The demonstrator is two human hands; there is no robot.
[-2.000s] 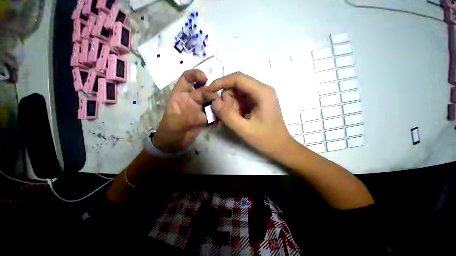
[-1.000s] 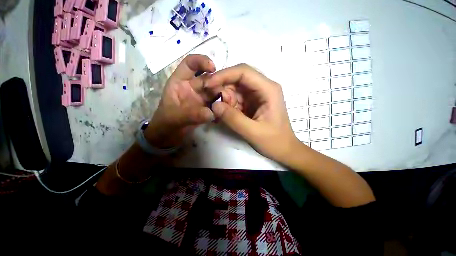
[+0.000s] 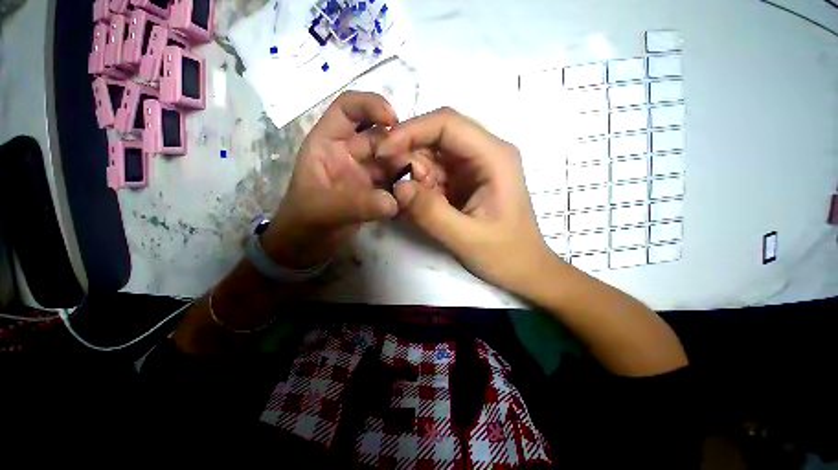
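Note:
My left hand (image 3: 333,170) and my right hand (image 3: 473,188) are together in the middle, above the white top. Between the fingertips is a small screen window (image 3: 402,178) with a black border. Only a light corner and some dark edge of it show; the fingers hide the rest. The right thumb presses on it from the right, and the left fingers meet it from the left. A small dark bit also shows near the left fingertips; I cannot tell what it is.
Pink units (image 3: 184,78) lie piled at the upper left. Blue tabs (image 3: 349,26) lie on a white paper sheet (image 3: 289,87). Laid-out windows (image 3: 628,147) form a grid on the right, with a single window (image 3: 770,248) beyond. A black oblong device (image 3: 39,220) is at the far left.
The view has shifted, so the pink units and paper sit further up and left. The window between my fingers shows less white than two seconds ago, with my fingers closed further over it.

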